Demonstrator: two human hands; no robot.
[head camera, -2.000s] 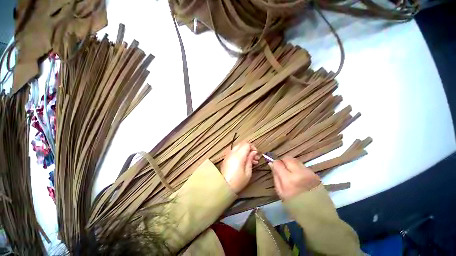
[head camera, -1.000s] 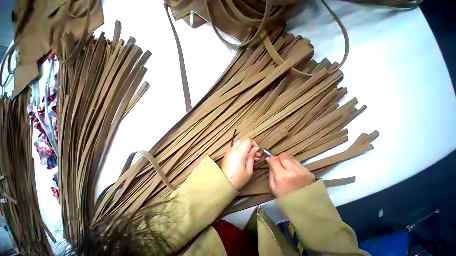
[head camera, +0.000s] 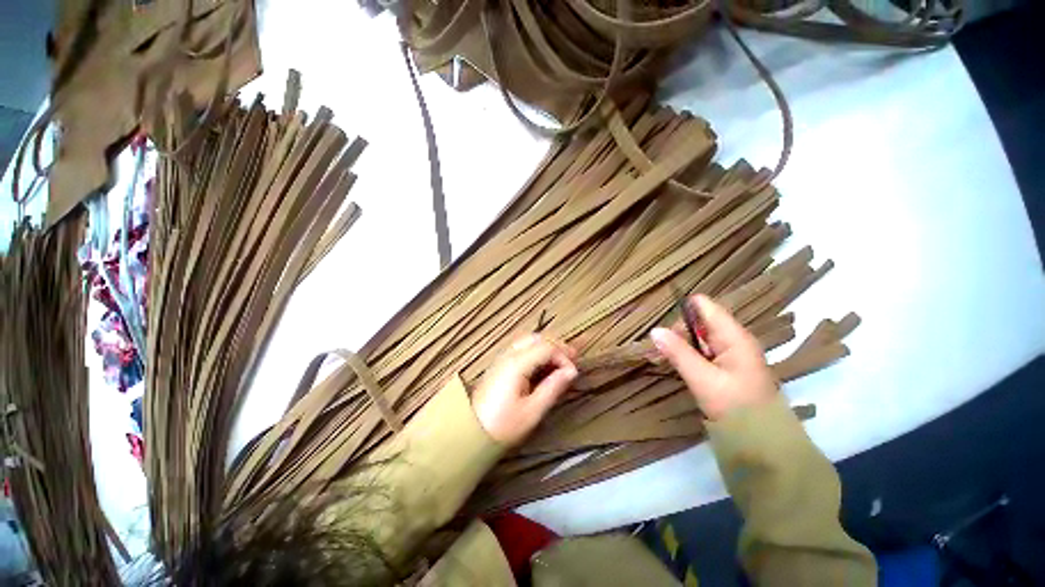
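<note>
A thick strap bundle (head camera: 539, 264) of flat brown straps lies fanned diagonally in front of me. My left hand (head camera: 521, 388) is over its lower middle, fingers curled and pinching a strap (head camera: 607, 358) that runs toward my right hand. My right hand (head camera: 716, 355) is over the bundle's right part and holds thread snips (head camera: 691, 321), dark with a bit of red, mostly hidden by the fingers. Its thumb and fingers are near the strap; whether they touch it I cannot tell.
Another strap bundle (head camera: 218, 287) lies at the left, and one more (head camera: 46, 378) at the far left. Patterned cloth (head camera: 118, 333) shows between them. Brown panels (head camera: 149, 69) lie at the upper left. Looped straps (head camera: 550, 46) are piled at the top of the white table (head camera: 917, 229).
My right hand has moved right and up, away from my left hand, and the snips now point upward. My left hand has shifted slightly left and down.
</note>
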